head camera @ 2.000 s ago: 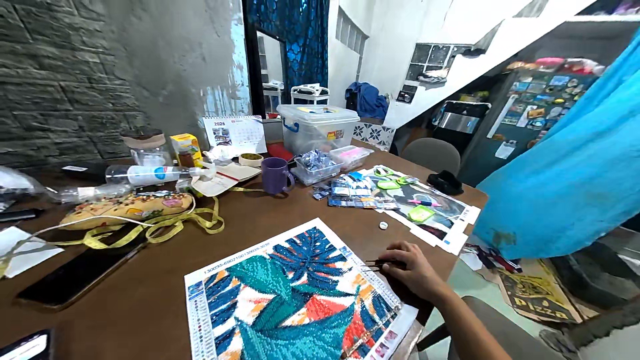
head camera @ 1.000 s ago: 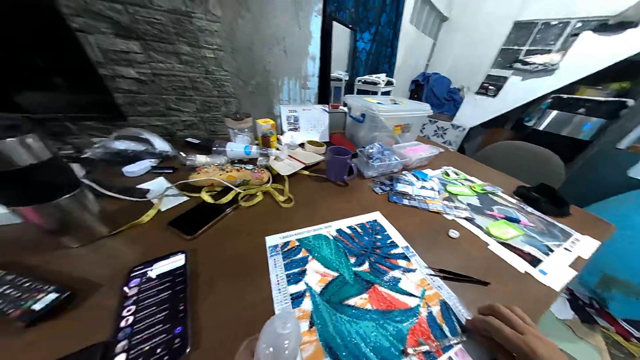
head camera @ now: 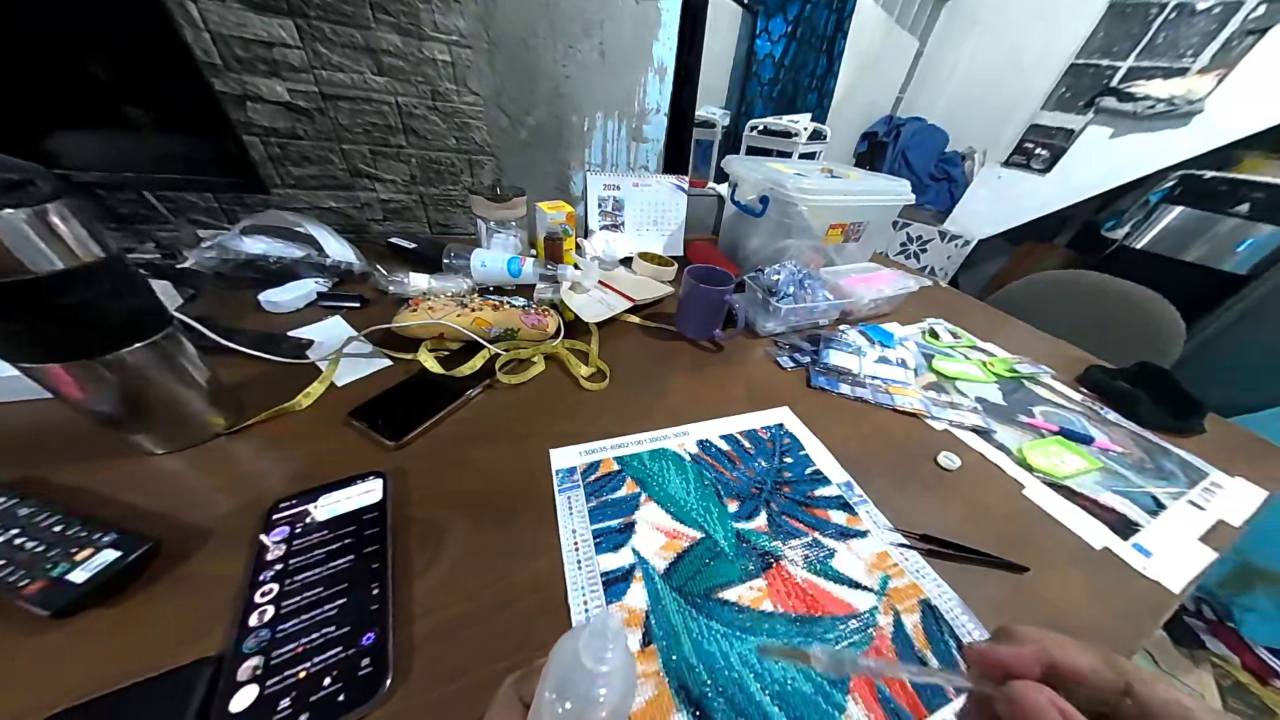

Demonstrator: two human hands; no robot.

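A diamond painting canvas (head camera: 740,560) with teal, navy and orange leaves lies on the brown table. Over its lower left edge, my left hand (head camera: 515,695) is partly in view, holding a translucent plastic squeeze bottle (head camera: 590,670) upright. My right hand (head camera: 1040,675), at the lower right, grips a thin clear-handled brush (head camera: 860,665), blurred, whose tip points left over the canvas. Black tweezers (head camera: 960,552) lie across the canvas's right edge. A small white cap (head camera: 948,460) sits on the table beyond them.
At left are a lit phone (head camera: 310,600), a remote control (head camera: 65,550) and a steel tumbler (head camera: 120,330). Farther back are a dark phone (head camera: 420,400), a yellow measuring tape (head camera: 545,362), a purple mug (head camera: 707,303) and a lidded plastic bin (head camera: 815,215). Green trays (head camera: 1060,458) lie on a printed sheet at right.
The view has swung left. The tweezers, by my right hand two seconds ago, lie on the canvas edge. My left hand and the bottle have come into view, and the brush is raised over the canvas.
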